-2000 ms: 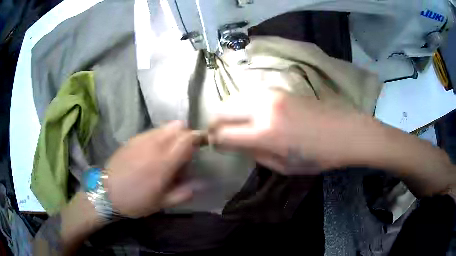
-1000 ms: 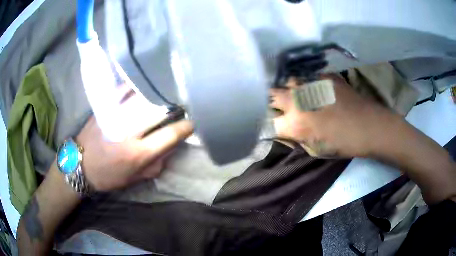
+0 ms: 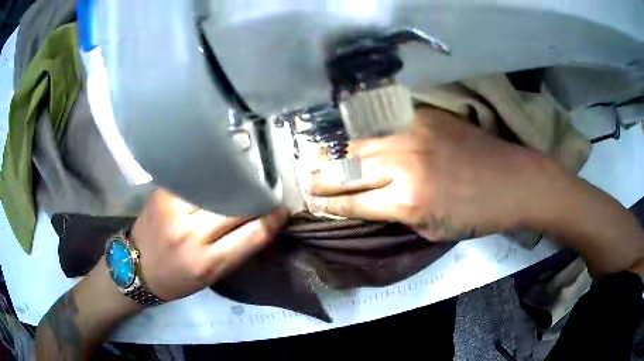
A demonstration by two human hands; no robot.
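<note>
The white sewing machine head (image 3: 176,106) fills the upper middle and hides the needle. My left hand (image 3: 201,243), with a watch on its wrist, pinches the dark brown panel (image 3: 303,271) at its upper edge, just below the machine head. My right hand (image 3: 416,180) lies right of it, fingers on the cloth beside the needle area, partly behind the cream ribbed knob (image 3: 378,111). The beige panel (image 3: 544,127) is bunched behind my right hand. The grey panel (image 3: 78,151) and the lime-green piece (image 3: 25,134) lie at the left.
The white table (image 3: 424,285) has ruler-like markings along its curved front edge. More garment pieces (image 3: 565,292) are heaped below it at the lower right. A thin metal lever (image 3: 427,41) sticks out from the machine's tension assembly. A blue-topped white strip (image 3: 116,134) hangs at the left.
The view has moved closer to the machine head. Both hands have gone from the cloth in front up to the needle area. The dark brown panel has drawn up, baring the table's front edge.
</note>
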